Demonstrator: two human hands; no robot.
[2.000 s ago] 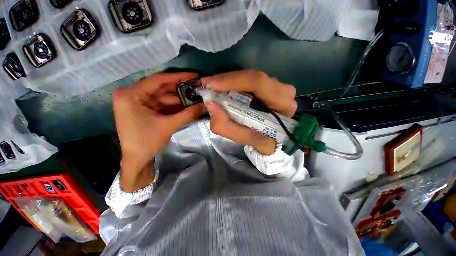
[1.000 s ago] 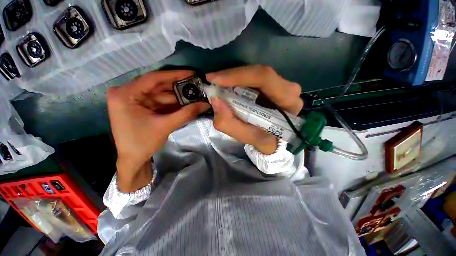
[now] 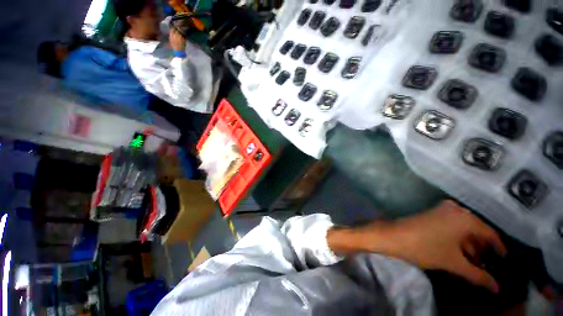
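Observation:
My left hand (image 3: 441, 242) is at the lower right, blurred, with its thumb and fingers curved around a dark area. I cannot tell whether a watch case is between them. A small blurred skin-toned patch at the bottom right edge may be part of my right hand; its hold is hidden. The syringe cannot be made out. Rows of dark watch cases (image 3: 484, 153) with shiny rims lie on a white foam sheet (image 3: 410, 145) above my left hand.
Smaller dark parts (image 3: 307, 92) lie on another white sheet (image 3: 315, 143). A red tray (image 3: 246, 185) holding a plastic bag lies left of the green mat (image 3: 376, 166). A person in white (image 3: 166, 71) and one in blue (image 3: 102, 74) are at the upper left. A cardboard box (image 3: 188, 213) stands beyond the tray.
The view has swung to the left. My left hand now appears at the lower right. The syringe and dispenser have left clear view, and other people and the room's left side have appeared.

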